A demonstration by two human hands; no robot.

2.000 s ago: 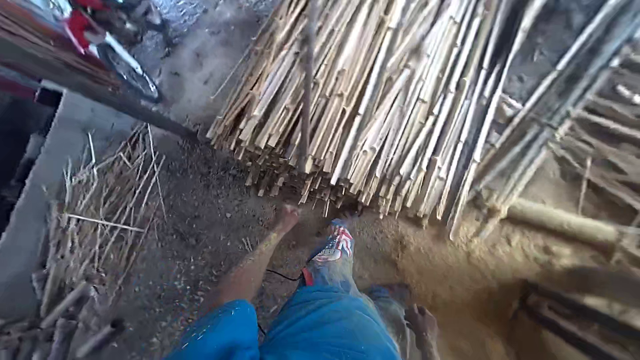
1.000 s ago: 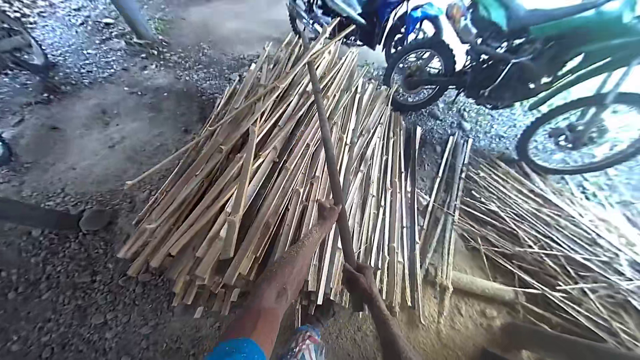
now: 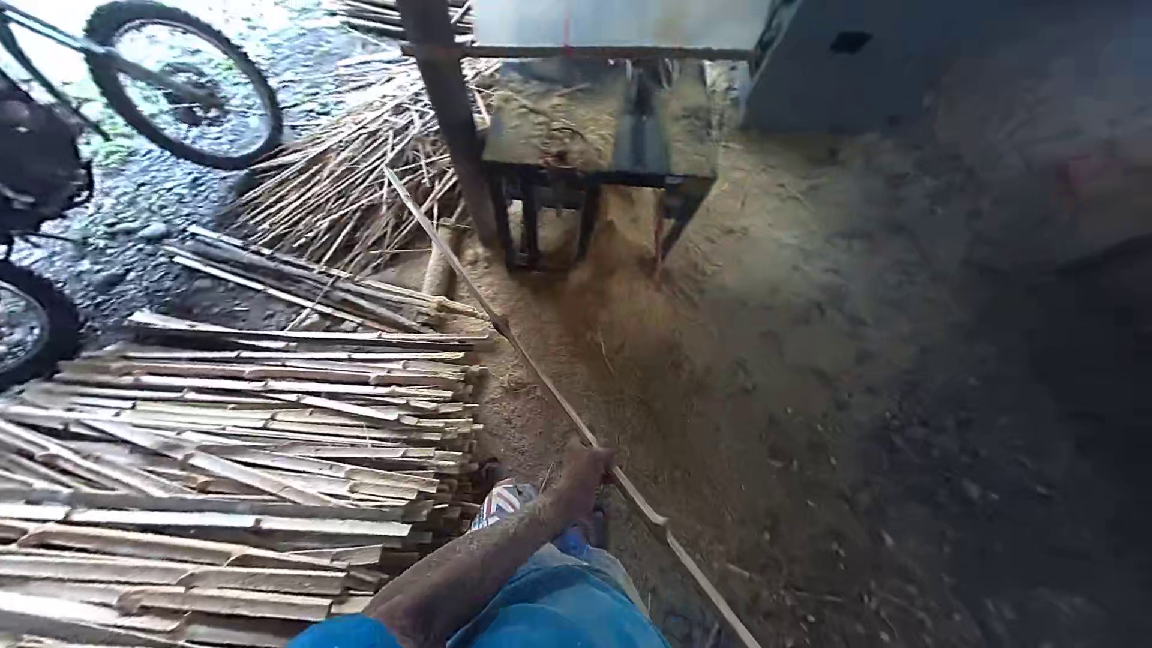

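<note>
A long split bamboo strip [image 3: 549, 387] slants from the upper left to the bottom edge of the head view. My left hand [image 3: 587, 477] grips it around its lower middle, beside my knees and over the dusty ground. My right hand is out of view. To the left of my arm lies a thick stack of split bamboo strips [image 3: 270, 387], their cut ends toward me. The strip's far end reaches over a heap of thin bamboo slivers [image 3: 360, 171].
A low metal-topped table [image 3: 549, 126], strewn with sawdust, stands ahead beside a dark post [image 3: 450, 117]. A bamboo bundle [image 3: 306, 279] and a short thick pole [image 3: 441, 261] lie before it. A motorcycle wheel [image 3: 184, 90] is at upper left, a grey panel [image 3: 837, 72] at upper right.
The view has swung far to the right, toward the table. One second ago both my hands were on a long piece above the stack; now only my left hand is seen, holding a strip clear of it.
</note>
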